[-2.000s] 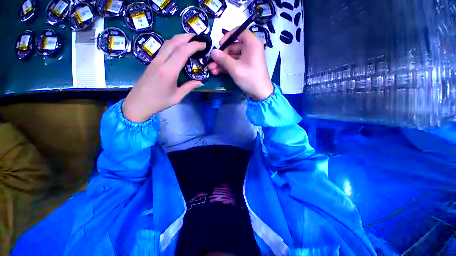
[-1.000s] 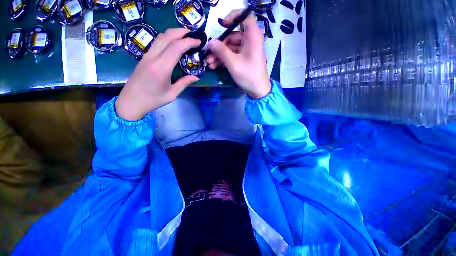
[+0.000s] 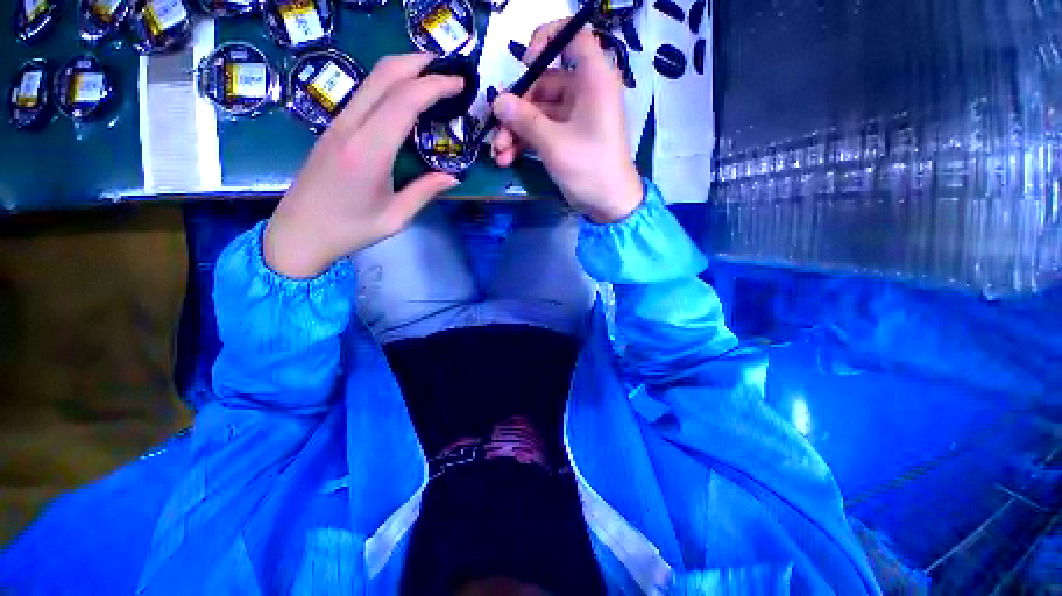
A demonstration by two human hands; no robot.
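Observation:
My left hand holds a round unit at the bench's near edge, thumb at its lower side. A black disc is tilted up at the unit's far side, under my left fingertips. My right hand grips thin black tweezers, slanting down to the left. Their tip is at the unit's right side; whether it touches, I cannot tell. Small black pieces lie on a white backing sheet to the right.
Several round units with pale rectangles lie on the green bench at the left and far side. A white paper strip lies at the left. Shiny transparent trays stand at the right. Yellow-brown cloth shows at the left.
The view has shifted, so the bench items sit higher and further left than two seconds ago. The black disc and unit stay in my left hand; my right hand and tweezers have shifted slightly.

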